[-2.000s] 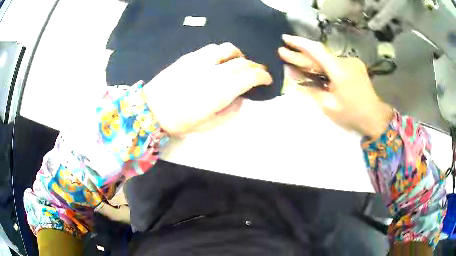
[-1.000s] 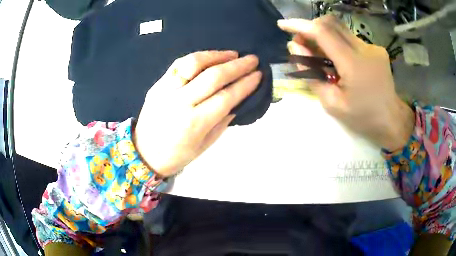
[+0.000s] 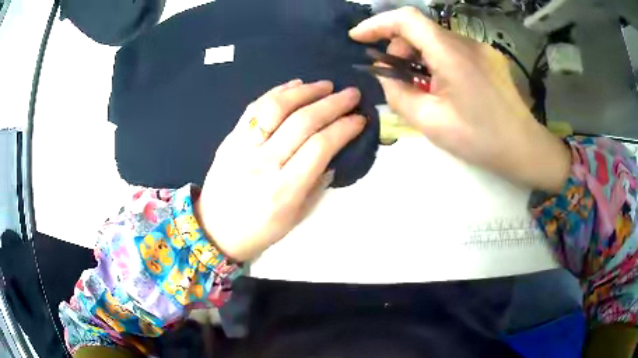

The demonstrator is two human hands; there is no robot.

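A dark navy cut fabric panel [image 3: 175, 105] lies flat on the white tabletop, with a small white piece sticker [image 3: 219, 54] on it. My left hand [image 3: 280, 157] lies flat on the panel's right part, fingers slightly spread, and grips nothing that I can see. My right hand [image 3: 458, 94] is over the panel's right edge, holding dark thread snips [image 3: 399, 68] with a red spot in the palm. The blades point left over the fabric. The thumb and index finger are near the panel; whether they touch it is unclear.
Another dark fabric piece [image 3: 115, 17] lies at the upper left. Grey machine parts [image 3: 490, 35] and a dark cable are at the upper right. A yellow strip [image 3: 397, 129] shows beside the panel. Ruler markings [image 3: 504, 234] are on the white tabletop [image 3: 420, 231]. A blue bin [image 3: 549, 337] is at the lower right.
The panel was farther up and partly under both hands, and now shows more fully, lower down. Since the last earlier frame, my right hand with the snips has moved left over the panel's edge.
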